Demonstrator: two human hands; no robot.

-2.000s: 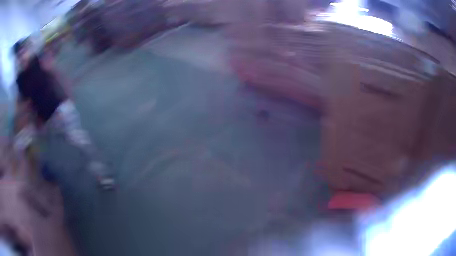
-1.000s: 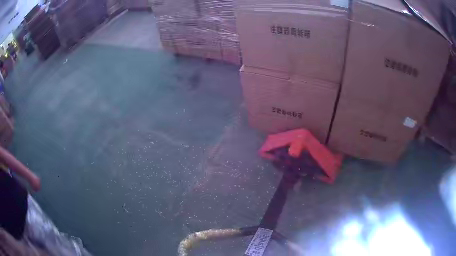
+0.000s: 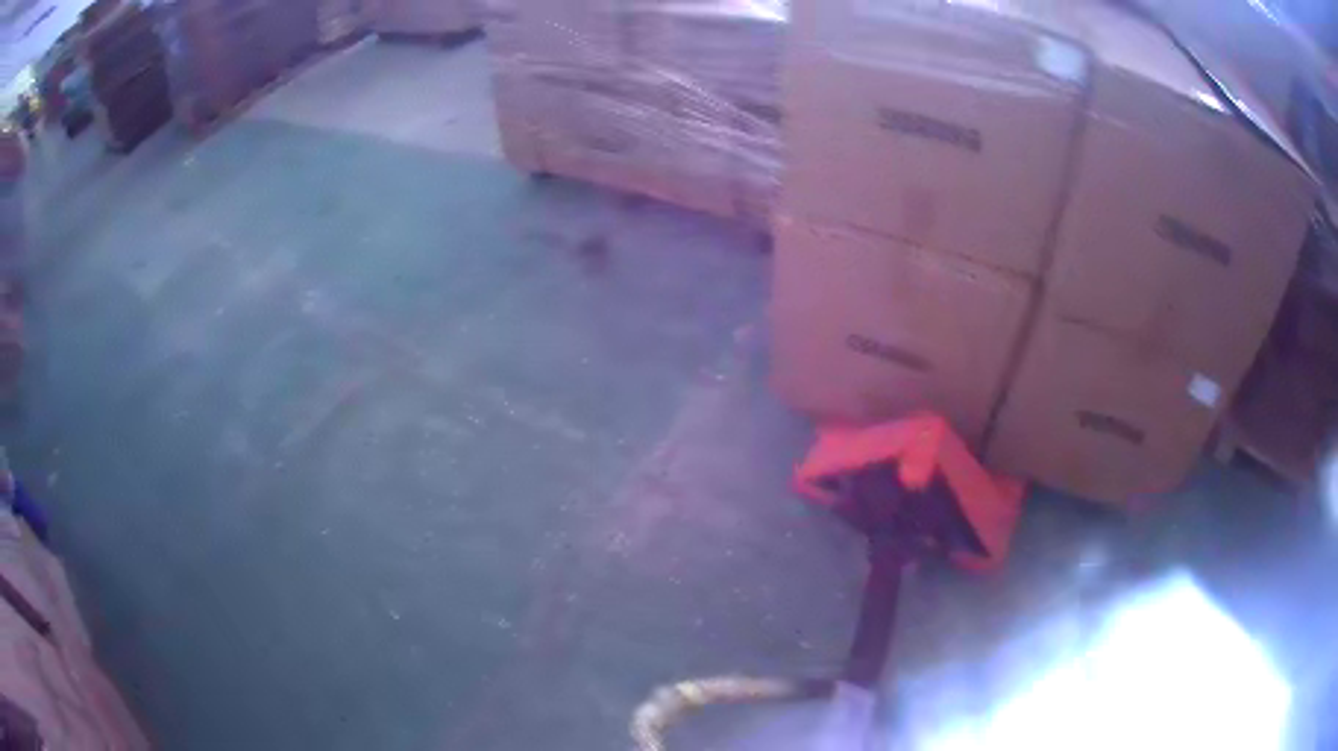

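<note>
The orange-red pallet jack (image 3: pixel 917 477) stands at the lower right, its base against the foot of large brown cartons (image 3: pixel 917 162) stacked two high. Its dark shaft runs down to the bottom edge, where part of the pale wrapped loop handle (image 3: pixel 712 693) shows. The rest of the handle is cut off by the edge and hidden by a bright glare. Neither my left hand nor my right hand can be seen.
A film-wrapped pallet load (image 3: pixel 638 110) stands behind the cartons. More stacked goods (image 3: pixel 242 59) are at the far upper left. A brown carton surface (image 3: pixel 52 646) lies at the lower left edge. Green floor (image 3: pixel 352 440) spans the middle and left.
Since one second ago, the cartons and pallet jack have shifted right and slightly down in view. The person at the lower left is out of view. The shaft looks more upright.
</note>
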